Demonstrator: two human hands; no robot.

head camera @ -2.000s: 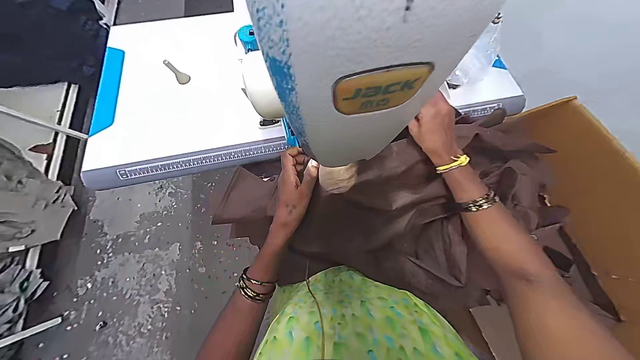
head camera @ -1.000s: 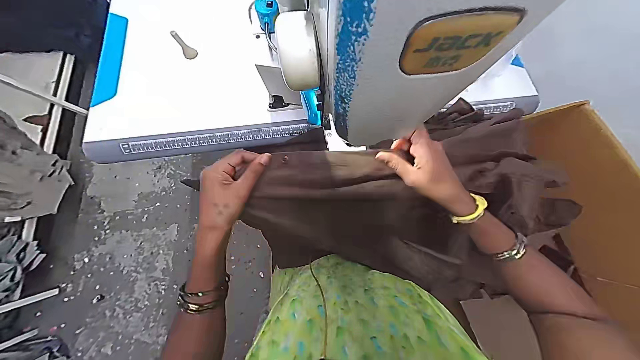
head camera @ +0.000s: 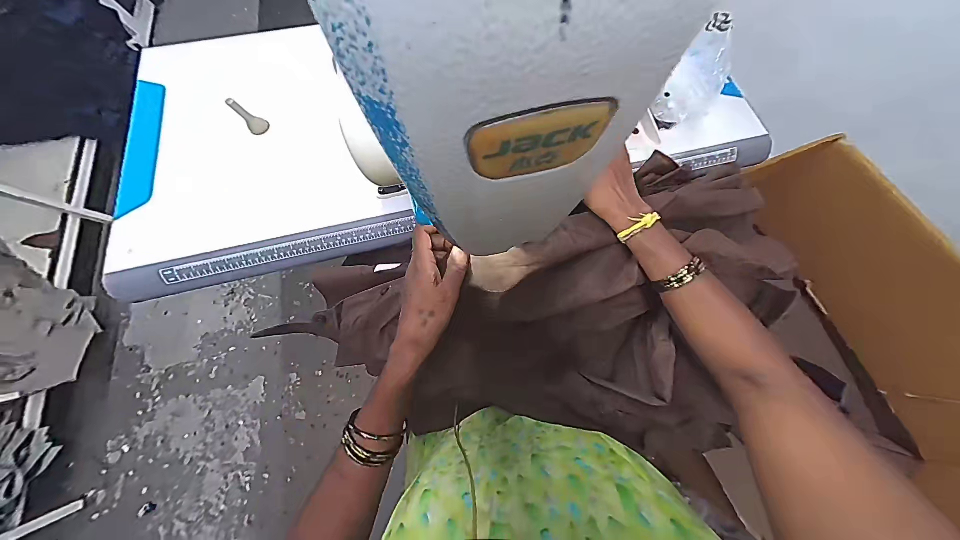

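Dark brown fabric [head camera: 525,352] lies bunched over my lap and runs up under the head of a white Jack sewing machine [head camera: 510,202]. Just left of the machine head, my left hand [head camera: 431,292] pinches the fabric's edge between thumb and fingers. A paler piece of cloth [head camera: 499,270] shows beside that thumb, under the head. My right hand [head camera: 619,195] is at the right side of the machine, by the upper part of the fabric; its fingers are hidden behind the head, so its grip cannot be seen. The needle area is hidden too.
A white machine table [head camera: 247,187] with a printed ruler edge spreads to the left, a small spoon-shaped object [head camera: 247,118] on it. An open cardboard box [head camera: 862,277] stands at the right, fabric reaching into it. Grey cloth pieces [head camera: 45,322] hang at far left. A clear plastic bag [head camera: 694,79] is behind the machine.
Compared with one second ago, my left hand has moved in beside the machine head, and my right hand has gone forward, its fingers now behind the head. The view has shifted.
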